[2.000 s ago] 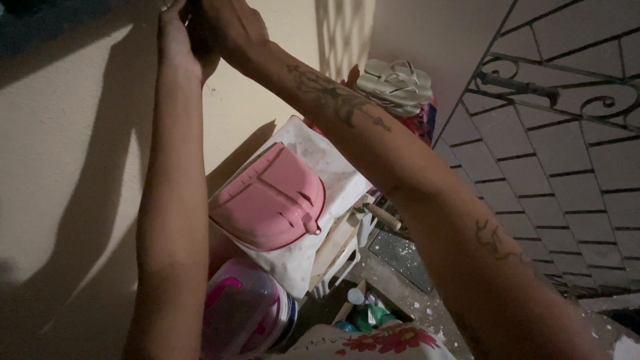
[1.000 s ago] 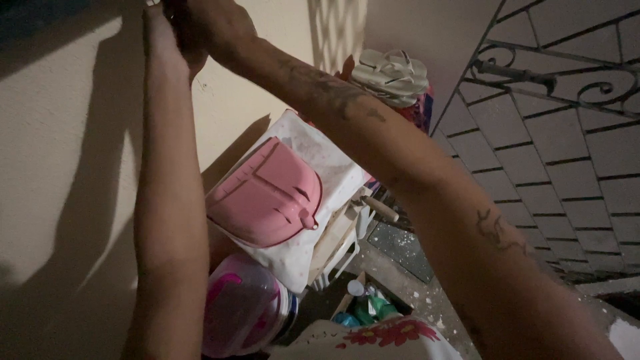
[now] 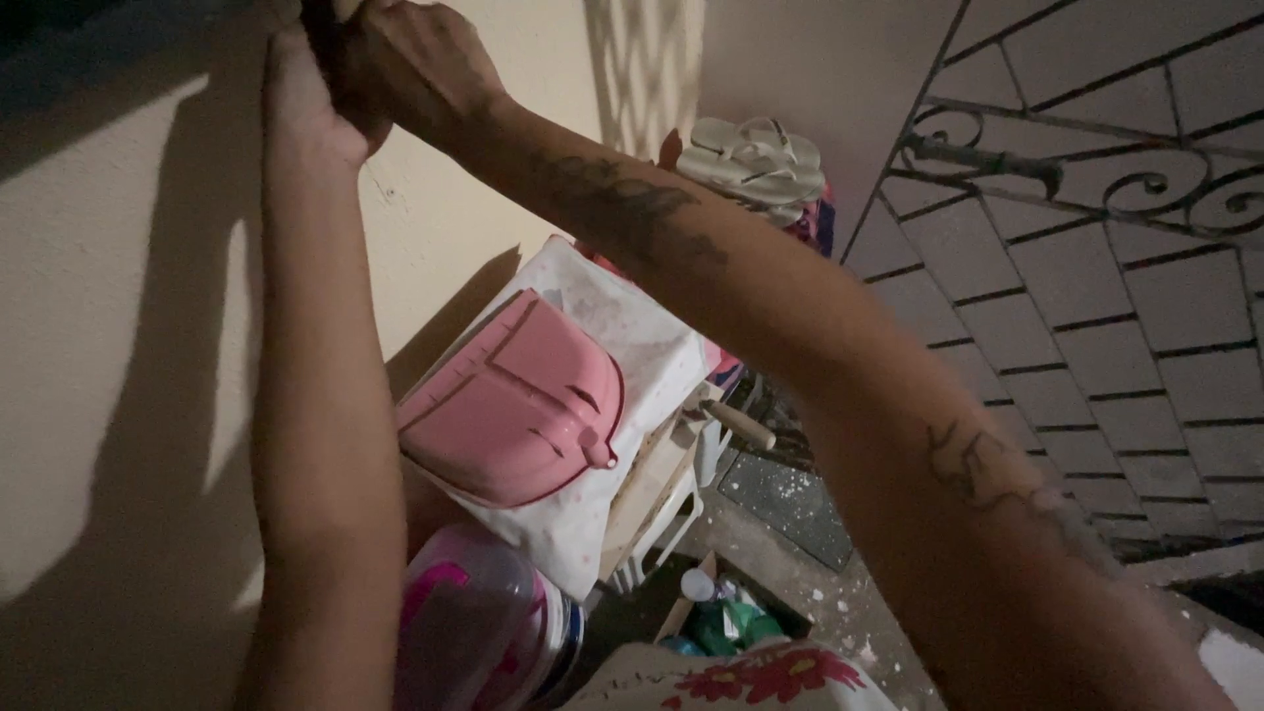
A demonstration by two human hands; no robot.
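My left hand point(image 3: 321, 109) is raised against the cream wall point(image 3: 474, 197) at the upper left, its fingers cut off by the frame's top edge. Beside it and touching or nearly touching it, my right hand point(image 3: 420, 74) is bent with curled fingers. Something dark lies between the two hands, too shadowed to name. Below my forearms, a pink plastic dustpan-like piece point(image 3: 523, 405) rests on a white spotted cloth point(image 3: 652, 346).
White flip-flops point(image 3: 750, 163) sit behind my right forearm. A wooden handle point(image 3: 741, 425) sticks out beside the cloth. Clear and pink plastic containers point(image 3: 474, 602) stand below it. A box holds green bottles point(image 3: 731, 622). Scrolled ironwork point(image 3: 997, 163) crosses the right side before a tiled surface.
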